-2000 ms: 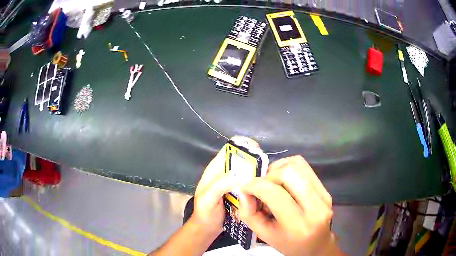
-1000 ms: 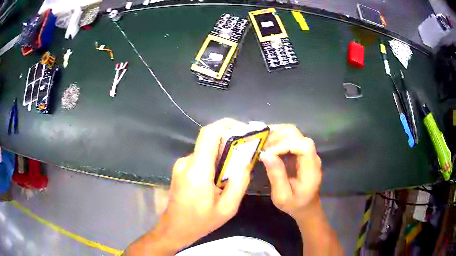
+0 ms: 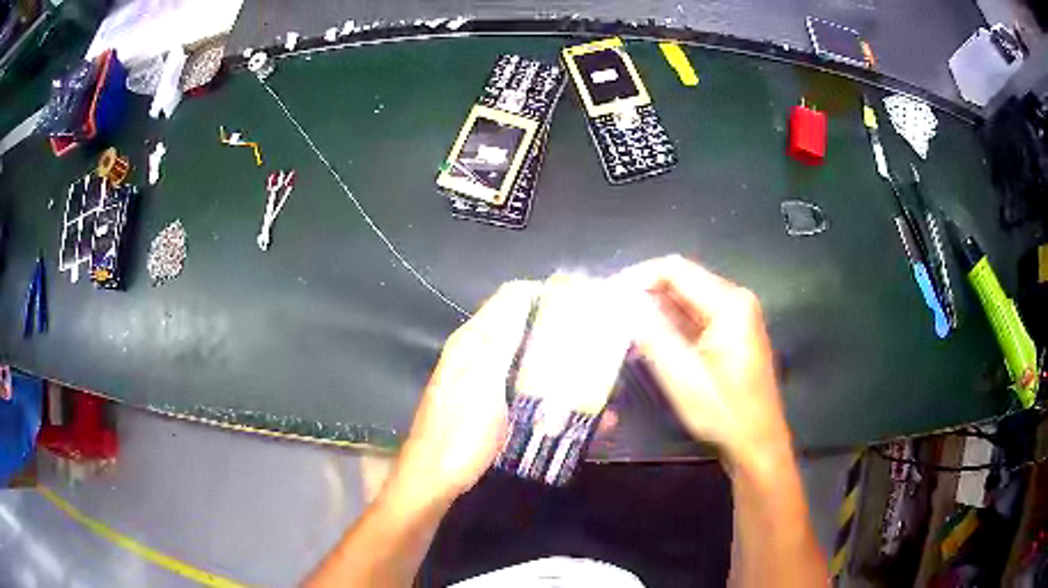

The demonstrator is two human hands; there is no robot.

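A keypad phone (image 3: 556,427) is held upright near the mat's front edge, its keys facing me and blurred. Its upper part is a glaring white area, so the screen's details cannot be made out. My left hand (image 3: 477,385) grips the phone along its left side. My right hand (image 3: 715,345) is at the phone's upper right with bent fingers; its fingertips are blurred by the glare, and I cannot tell whether they hold anything. A thin pale wire (image 3: 365,215) runs across the mat to my left hand.
Two stacked keypad phones (image 3: 496,149) and another phone (image 3: 622,113) lie behind my hands. A red block (image 3: 807,132), tweezers (image 3: 933,247) and a lime-green screwdriver (image 3: 1000,316) lie right. Silvery screws (image 3: 168,250), an opened phone part (image 3: 101,230) and blue-handled cutters (image 3: 37,296) lie left.
The held phone has turned from tilted to nearly upright, its keys now showing and its upper part now glaring white. My right hand has moved slightly up and right.
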